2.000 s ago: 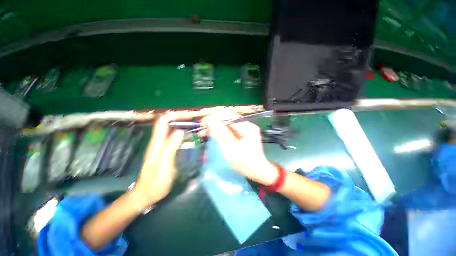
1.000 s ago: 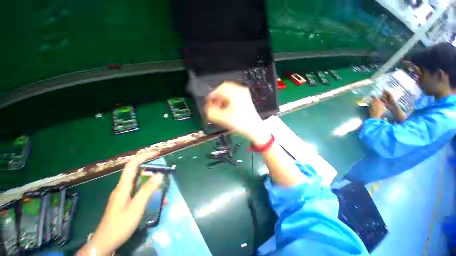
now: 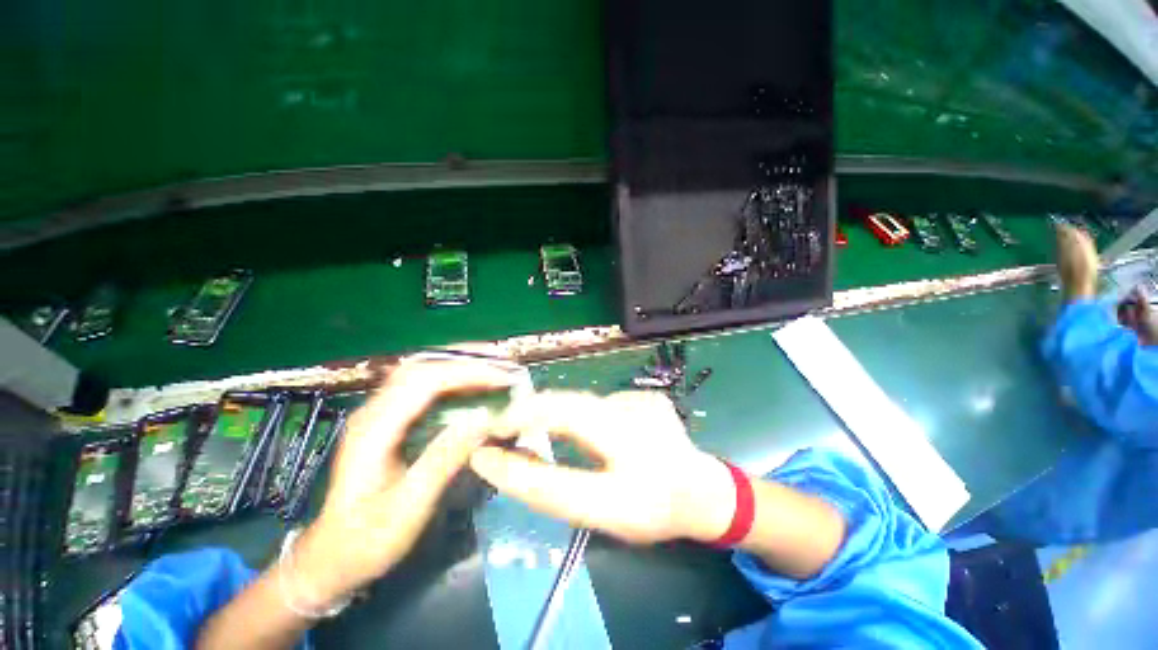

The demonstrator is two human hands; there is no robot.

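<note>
My left hand (image 3: 394, 470) is closed around a phone unit that is mostly hidden by the fingers; a dark edge shows above them. My right hand (image 3: 622, 467) meets it, fingertips at the unit's right end. A slim metallic hand tool (image 3: 559, 587) sticks out below my right hand, over the pale blue work strip (image 3: 514, 559). Whether a small part is between the fingertips cannot be seen. A loose pile of small black plastic parts (image 3: 663, 371) lies on the bench beyond my right hand.
Several phone units (image 3: 159, 470) stand in a row at bench left. More lie on the green belt (image 3: 343, 298). The black parts tray (image 3: 724, 241) straddles the belt edge. A white strip (image 3: 874, 419) lies at right. Another person's blue sleeve (image 3: 1105, 368) shows at far right.
My right hand has come back from the tray to meet my left hand. The view has turned left, bringing the row of phone units further into view. The tool now points down below my right hand.
</note>
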